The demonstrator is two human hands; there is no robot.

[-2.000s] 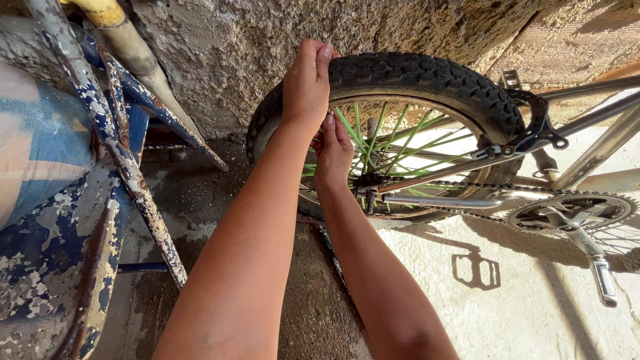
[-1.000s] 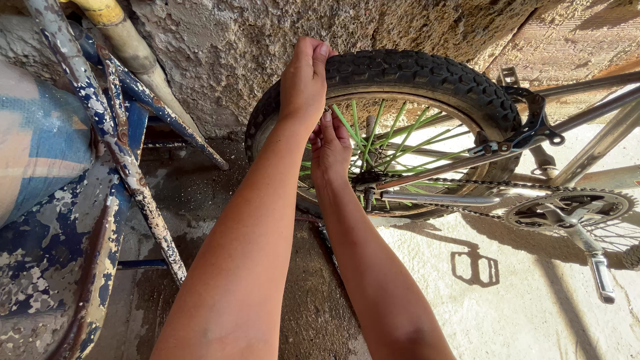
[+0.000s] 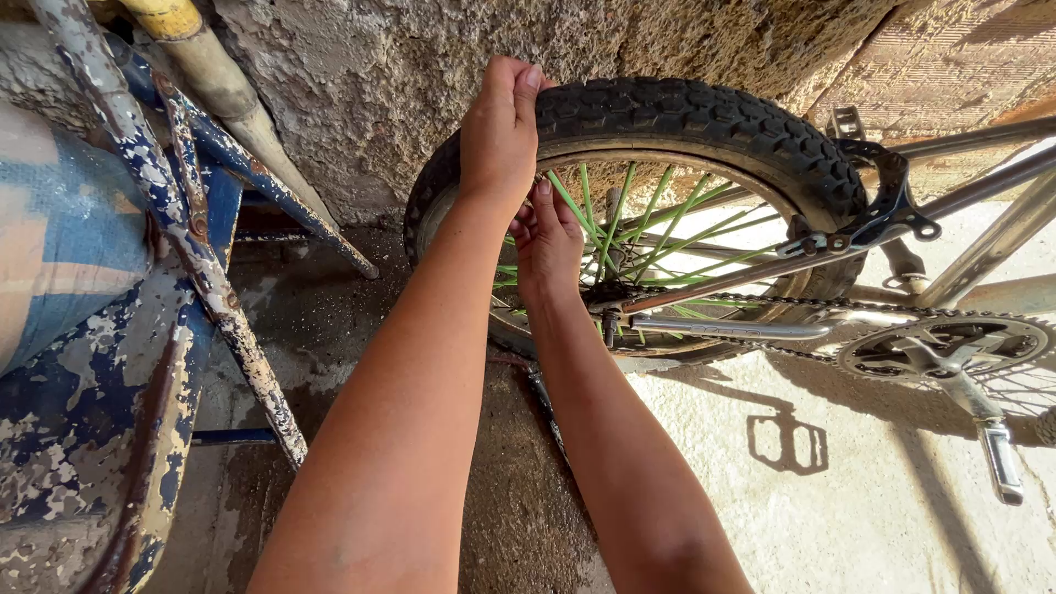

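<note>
A bicycle's rear wheel with a knobbly black tyre point(image 3: 701, 115) and green-covered spokes point(image 3: 658, 206) fills the middle of the view. My left hand point(image 3: 505, 124) rests at the outer edge of the tyre, its thumb and bent fingers close together at the tread; whether it grips the tyre is hidden. Lower down, my right hand point(image 3: 549, 239) is at the rim beside the spokes, thumb up and fingers curled. What lies between its fingertips cannot be seen. The chain point(image 3: 767, 302) runs from the hub to the chainring point(image 3: 940, 345) on the right.
A chair-like metal frame point(image 3: 206, 264) with peeling blue paint stands at the left, holding a blue and beige woven sack point(image 3: 66, 231). Behind the wheel rises a rough wall point(image 3: 371, 99). The crank and pedal point(image 3: 1000, 462) jut out at the right over the concrete floor point(image 3: 726, 528).
</note>
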